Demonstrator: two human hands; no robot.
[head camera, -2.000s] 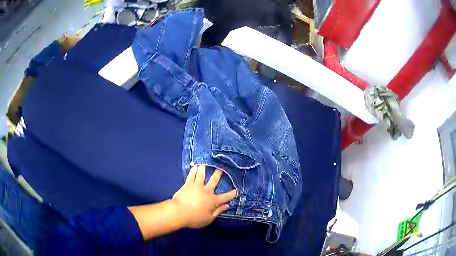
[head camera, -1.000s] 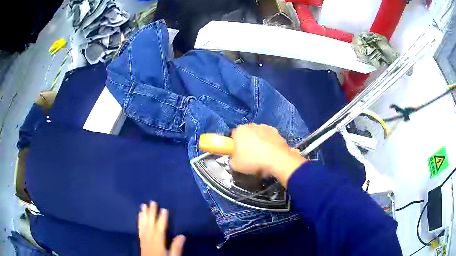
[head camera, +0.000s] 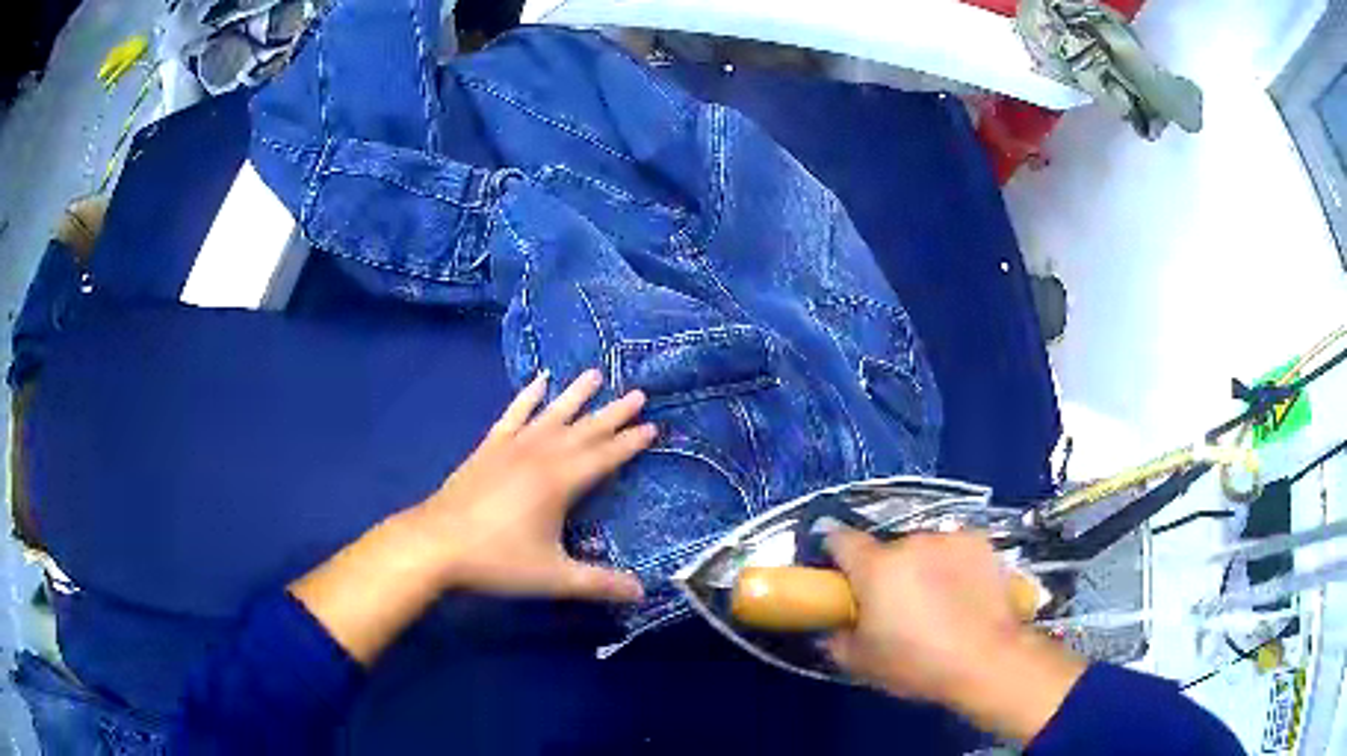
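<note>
Blue denim cargo jeans (head camera: 709, 296) lie across the navy ironing pad (head camera: 266, 458), waistband toward me and the legs bunched at the far left. My left hand (head camera: 517, 495) lies spread, palm down, its fingertips on the jeans below the cargo pocket and its thumb near the waistband. My right hand (head camera: 938, 606) grips the yellow-tan handle of the silver steam iron (head camera: 886, 510). The iron's tip points left and lies over the waistband end of the jeans. The iron hides part of the waistband.
White arms stand at the pad's far edge, one at the left (head camera: 248, 244) and a longer one at the top (head camera: 827, 37). A crumpled greenish cloth (head camera: 1108, 59) hangs at the long arm's end. A yellowish hose (head camera: 1138, 476) and cables run at the right.
The iron has moved from the upper front of the jeans to the waistband, toward me and right. My left hand has moved from the bare pad up onto the jeans.
</note>
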